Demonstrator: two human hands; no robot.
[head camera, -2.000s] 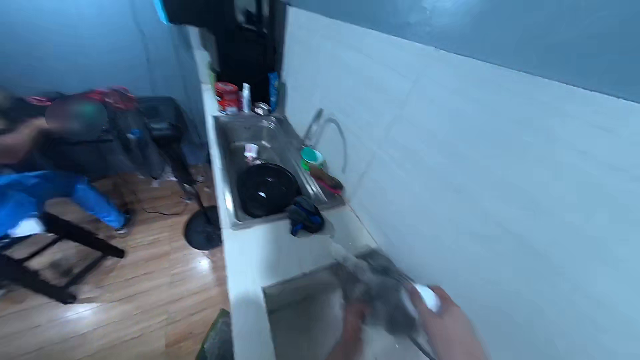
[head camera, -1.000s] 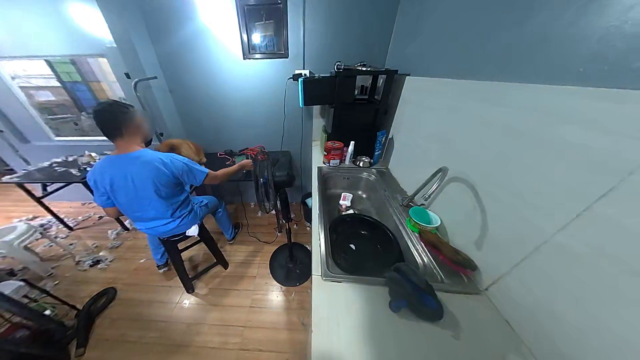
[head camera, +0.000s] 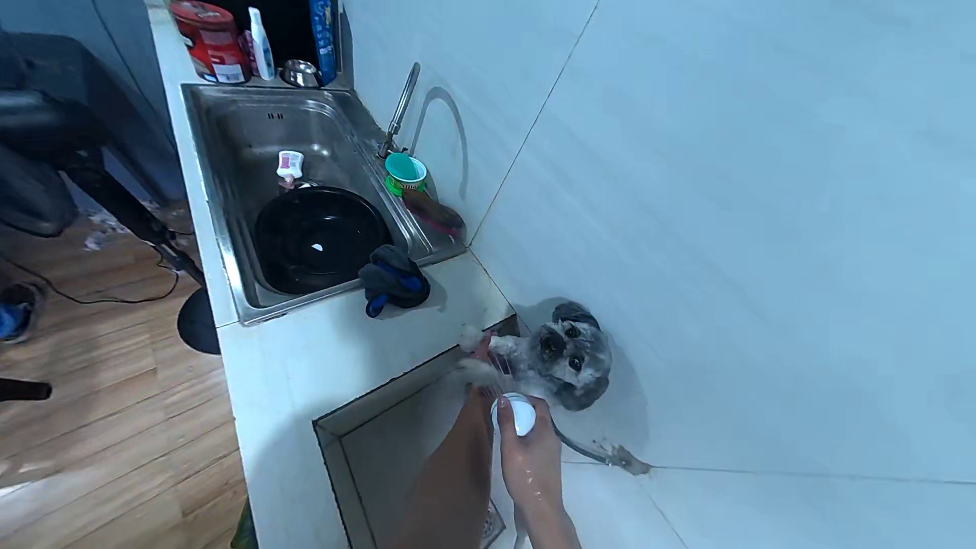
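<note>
A small grey and white dog with wet fur stands up in the corner of the tiled wash basin, its face turned toward me. My right hand is closed around a white shower head, from which water sprays toward the dog's chest and foreleg. My left hand reaches to the dog's front, beside the spray. Its fingers are largely hidden by water and fur, so its hold is unclear. One pale foreleg extends over the basin edge.
Left of the dog, a dark blue and grey cloth lies on the counter. A steel sink holds a black tub and a white bottle. Beside the faucet stand green cups and a brush.
The view has swung from the room back down to the basin. My hands and the dog, out of frame one second ago, are in sight again.
</note>
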